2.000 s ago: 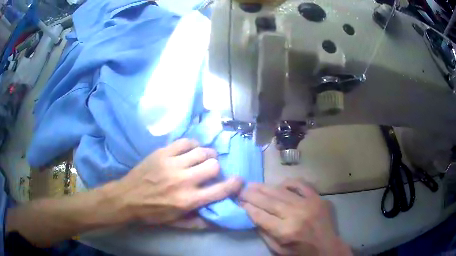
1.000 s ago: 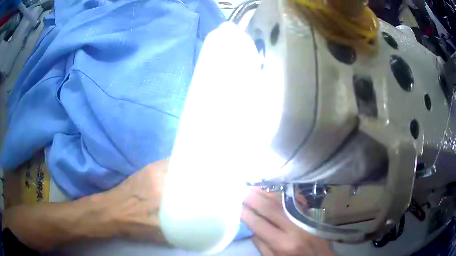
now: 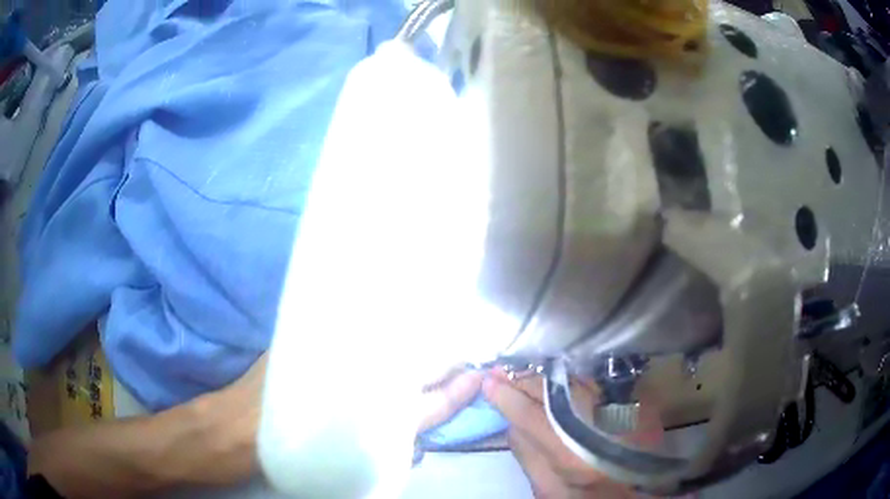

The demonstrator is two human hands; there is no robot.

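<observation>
The light blue garment [image 3: 205,195] lies heaped left of the off-white sewing machine head [image 3: 605,195]. A small folded piece of its cloth [image 3: 466,427] shows between my hands below the head. My left hand [image 3: 444,400] is mostly hidden behind the glaring white lamp [image 3: 376,263]; its fingertips are on the cloth near the needle area. My right hand [image 3: 546,439] has its fingertips at the cloth's right edge, partly behind the curved metal guard [image 3: 595,453]. The needle and presser foot are hard to make out in the glare.
Yellow thread or wrapping [image 3: 629,29] is on top of the head. Black-handled scissors [image 3: 805,414] lie at the lower right. Brown-yellow printed tape [image 3: 83,390] is on the table's left side. A small ribbed knob [image 3: 617,417] shows behind the guard.
The view has moved closer over the machine head, so the lamp now covers much of my left hand. Both hands' fingertips are now nearer the needle area, with less folded cloth showing below.
</observation>
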